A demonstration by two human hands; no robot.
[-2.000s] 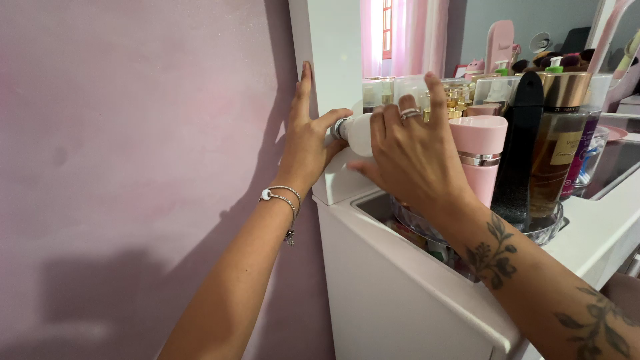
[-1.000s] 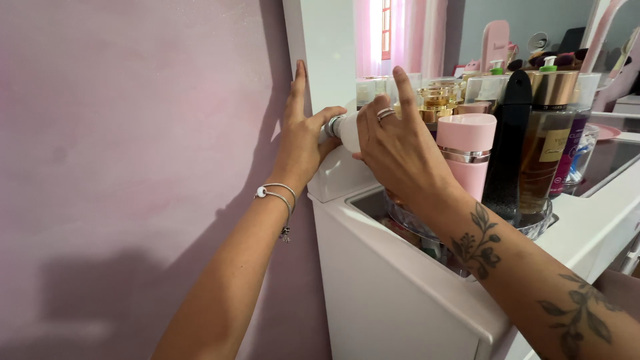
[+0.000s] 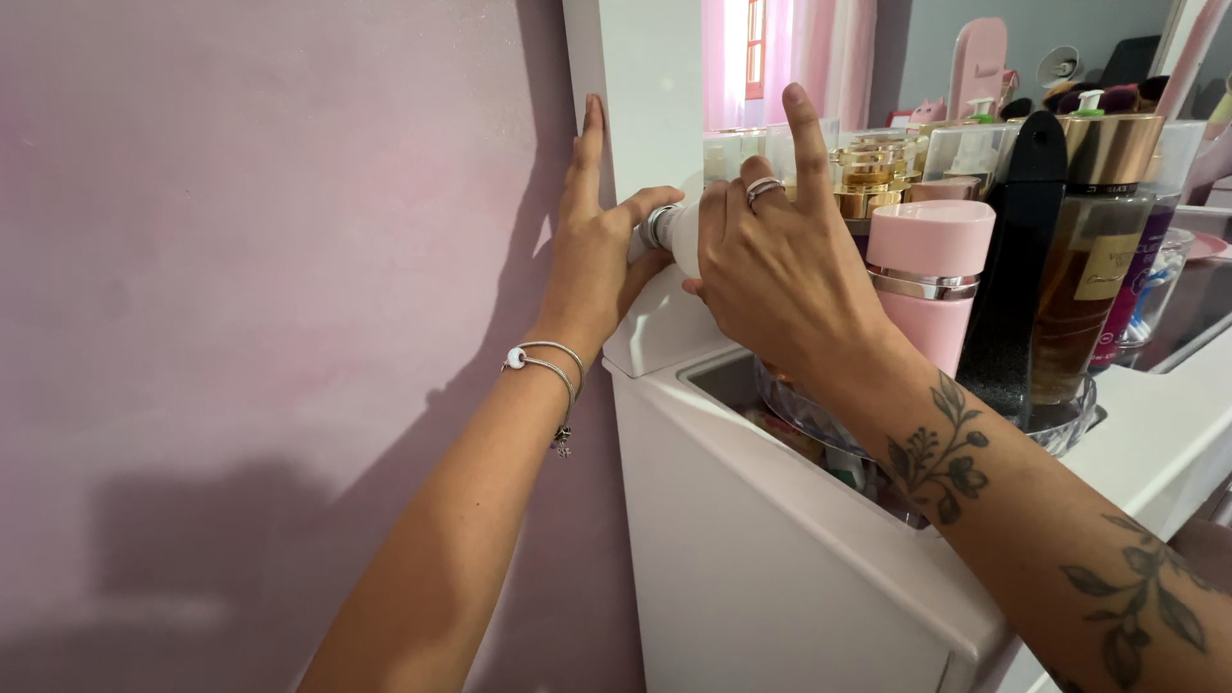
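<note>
A rounded white object, apparently a light bulb (image 3: pixel 684 237), lies sideways between my hands at the white mirror frame (image 3: pixel 654 87). My left hand (image 3: pixel 597 255) has its thumb and a finger around the silver-coloured collar (image 3: pixel 658 227) at the bulb's left end; its other fingers extend up along the frame's edge. My right hand (image 3: pixel 784 255) grips the bulb's right end, one finger raised and the palm hiding part of the bulb. Whether the collar belongs to the bulb or to a socket is unclear.
Just right of my right hand, a pink bottle (image 3: pixel 926 279), a black object (image 3: pixel 1011 279) and an amber bottle (image 3: pixel 1088 279) stand on a clear round tray (image 3: pixel 1064 433). Beneath is the white vanity top (image 3: pixel 799 472) with a recessed compartment. A pink wall (image 3: pixel 289 241) borders the left side.
My right hand's fingers have shifted around the bulb; the thumb that stuck out below it two seconds ago is now drawn in. My left hand has stayed at the collar.
</note>
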